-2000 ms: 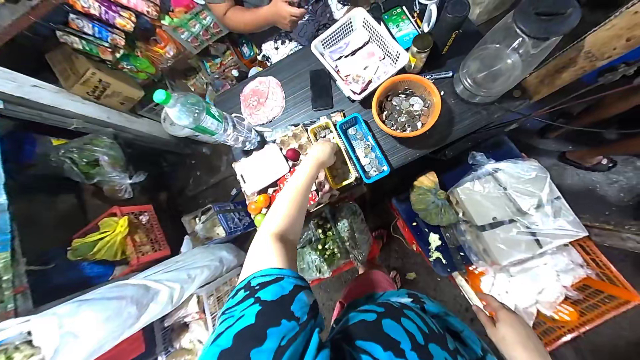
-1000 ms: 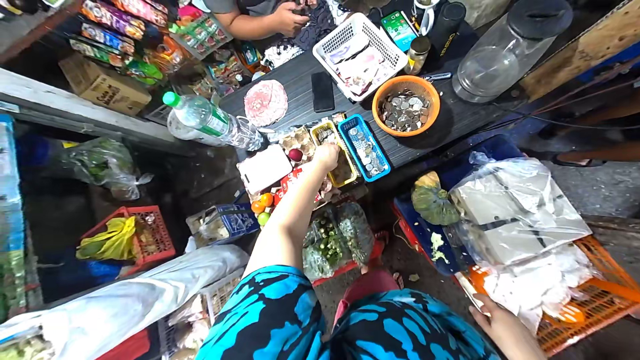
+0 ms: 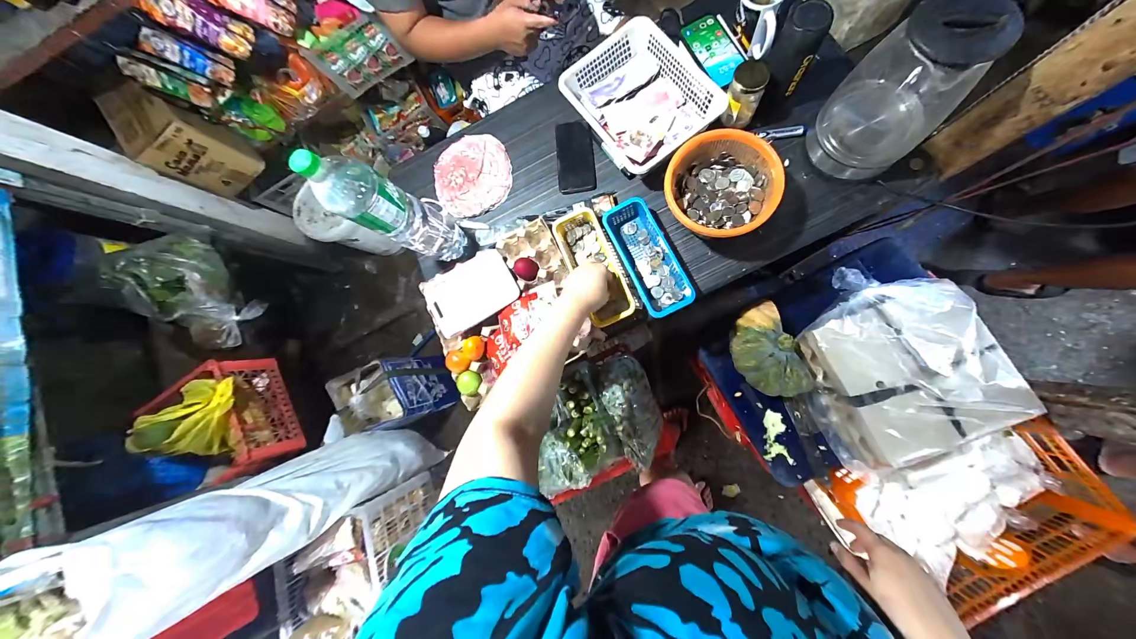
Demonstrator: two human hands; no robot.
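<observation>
My left hand (image 3: 589, 286) reaches into a yellow plastic basket (image 3: 632, 306) of coins; its fingertips are hidden, so any coin in them cannot be seen. Against that basket stands a blue basket (image 3: 657, 257) with coins. An orange bowl (image 3: 775, 182) full of coins is to the right, beside a white basket (image 3: 572, 84) holding what look like banknotes. At the lower right my right hand (image 3: 874, 568) holds a thin, pale, flat item (image 3: 834, 515), not clear enough to name, by the orange crate. An egg tray (image 3: 532, 240) with one dark red egg-like item lies left of my left hand.
A black phone (image 3: 576, 157), a green-capped plastic bottle (image 3: 364, 200) and a clear pitcher (image 3: 874, 111) stand on the dark table. Another person's hands (image 3: 522, 25) are beyond it. Below are bagged green vegetables (image 3: 586, 426), a squash (image 3: 770, 359) and an orange crate (image 3: 1056, 568).
My left hand has shifted slightly down along the yellow basket, towards its near end. The right hand stays by the orange crate with the thin item.
</observation>
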